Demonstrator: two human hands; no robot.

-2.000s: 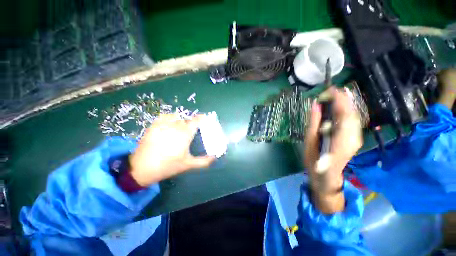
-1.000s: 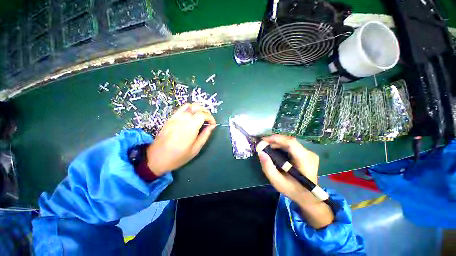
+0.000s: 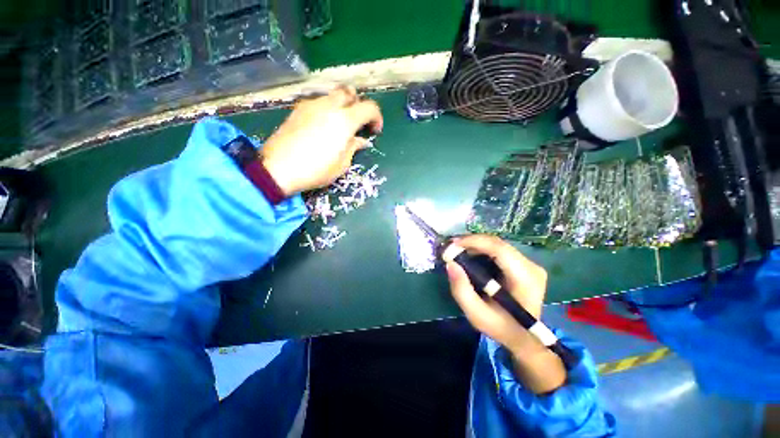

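Observation:
A small circuit board (image 3: pixel 416 244), glaring white, lies on the green bench mat. My right hand (image 3: pixel 500 287) holds a black soldering iron (image 3: pixel 505 299) with pale bands; its thin tip is over the board's upper part. My left hand (image 3: pixel 321 137) is above the loose pile of small white and silver components (image 3: pixel 346 192), its fingertips pinched at the pile's upper right edge. A small bit shows just below the fingertips; whether they grip it cannot be told. My left hand and sleeve hide much of the pile.
A dense row of stacked boards (image 3: pixel 599 198) lies at right. Behind are a black fan (image 3: pixel 506 85), a white tub (image 3: pixel 629 94) and a small round clear item (image 3: pixel 422 101). Black equipment (image 3: pixel 731 128) stands far right, blister trays (image 3: pixel 154 51) beyond the bench edge. Another person's blue sleeve (image 3: pixel 718 334) is at right.
My left hand has moved from beside the board up and over the component pile. The right hand brought the iron down to the board and has held it there since one second ago.

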